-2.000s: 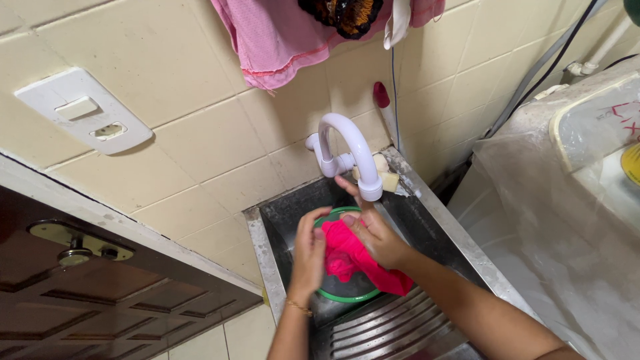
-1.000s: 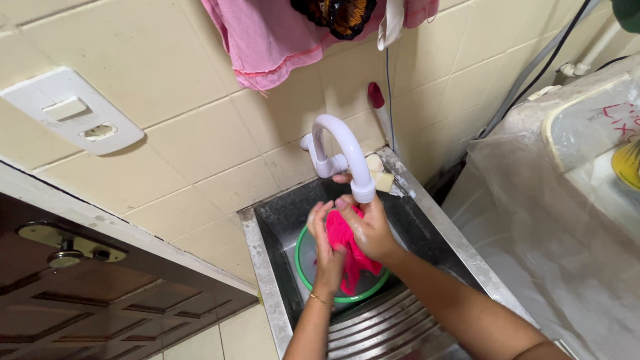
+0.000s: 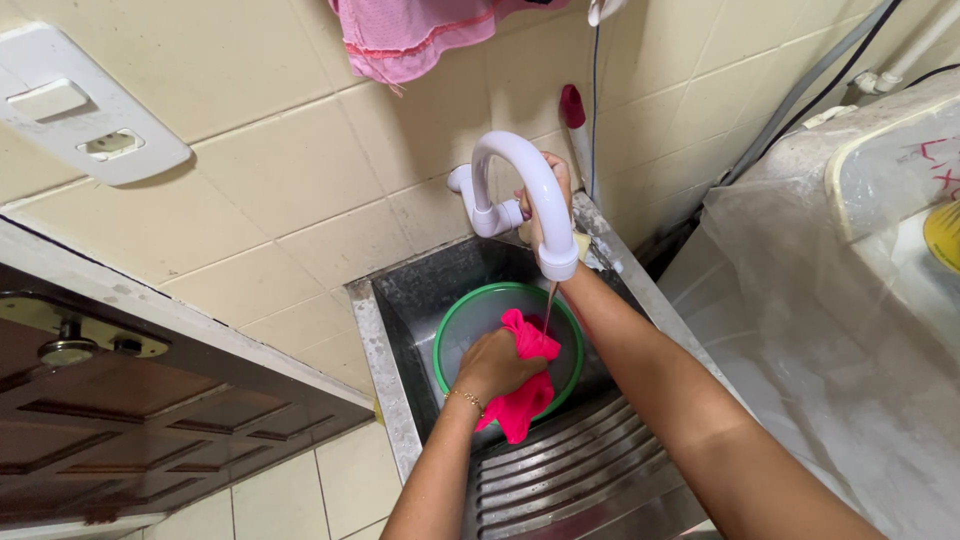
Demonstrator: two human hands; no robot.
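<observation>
My left hand grips a bright pink cloth over a round green-rimmed basin, which sits in the metal laundry sink. A thin stream of water falls from the white plastic faucet onto the cloth. Behind the curved spout, my right hand is at the faucet's handle, its fingers closed around it; the spout and the wrist hide part of the hand. The ribbed washboard slopes in front of the basin.
A pale soap piece lies on the sink's back right corner. A red-and-white tube-like object leans on the tiled wall. Pink fabric hangs above. At left is a wooden door; at right, a plastic-covered appliance.
Both hands were together on the pink cloth under the spout. My right hand has left it and moved up to the faucet handle, while my left hand keeps the cloth. Water now runs visibly.
</observation>
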